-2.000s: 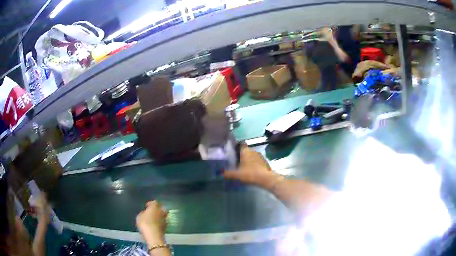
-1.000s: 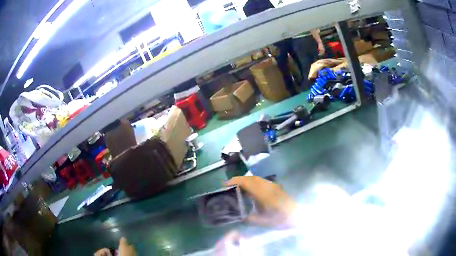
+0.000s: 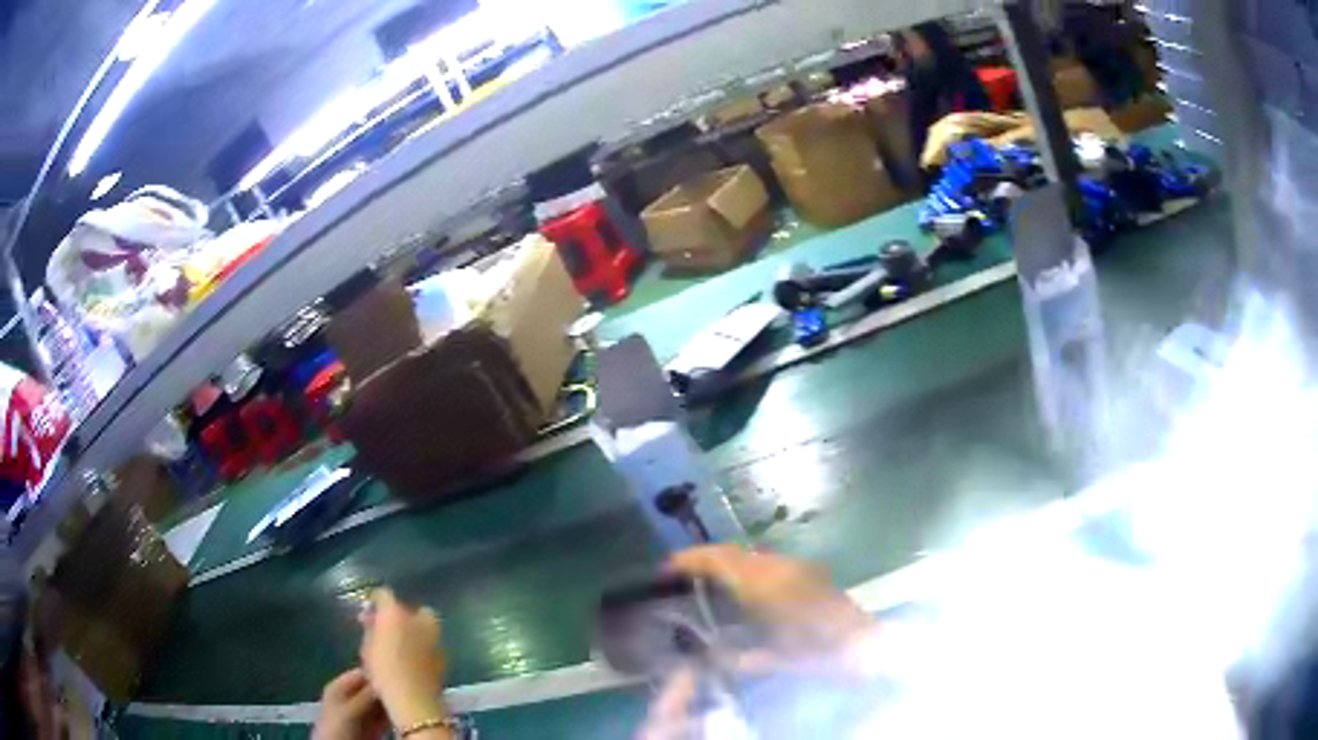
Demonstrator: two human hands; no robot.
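A blurred carton (image 3: 639, 630), its near face dark, is tilted between my hands. My right hand (image 3: 773, 596) is closed on its upper right side. My left hand (image 3: 672, 711) is blurred and cut by glare and the bottom edge; its fingers touch the lower side. A pale retail box (image 3: 672, 484) with a dark product picture and raised grey flap stands on the green belt just behind. A second pale box (image 3: 1062, 325) with its flap up stands farther right.
A neighbour's two hands (image 3: 402, 668) are at lower left. Across the belt (image 3: 520, 578) are a brown carton (image 3: 441, 412), a white-topped dark piece (image 3: 727, 340), dark appliances (image 3: 853, 278) and a blue heap (image 3: 983, 188). Strong glare covers the lower right.
The pale box behind my hands now stands upright with its flap raised. The held carton is lower and more blurred. The neighbour's hands have come up into view. The camera view has shifted.
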